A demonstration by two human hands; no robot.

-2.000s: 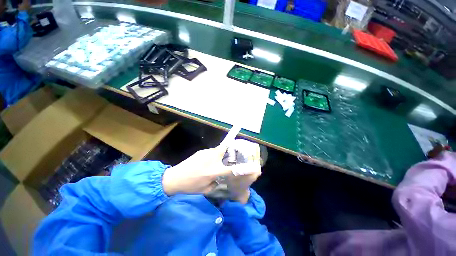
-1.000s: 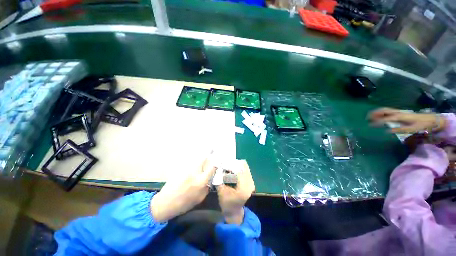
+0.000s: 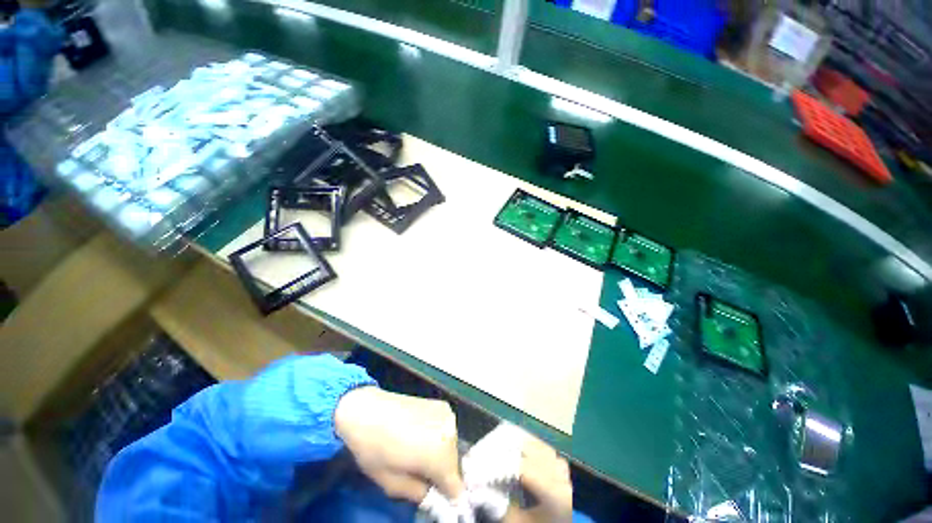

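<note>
My left hand (image 3: pixel 401 441) and my right hand (image 3: pixel 545 475) are close together at the bottom centre, below the bench's front edge. Both grip a crumpled white thing (image 3: pixel 493 465), blurred; I cannot tell whether it is cloth, paper or finger covers, or whether a part is hidden in it. Black plastic frames (image 3: pixel 283 268) lie in a loose pile on the left of the cream board (image 3: pixel 460 306). Three green circuit boards (image 3: pixel 584 238) in black frames lie in a row at its far right. Small white strips (image 3: pixel 647 315) lie beside them.
Another framed green board (image 3: pixel 732 335) and a silver-grey screen part (image 3: pixel 819 443) lie on clear plastic at right. A tray heaped with pale strips (image 3: pixel 194 133) is at left, above an open carton (image 3: pixel 112 296). A black unit (image 3: pixel 568 148) stands behind. A blue sleeve shows far left.
The view has swung left, so the bench appears further right. My hands are lower in the picture, with more crumpled white material visible between them. The pink-sleeved person's arm is out of view.
</note>
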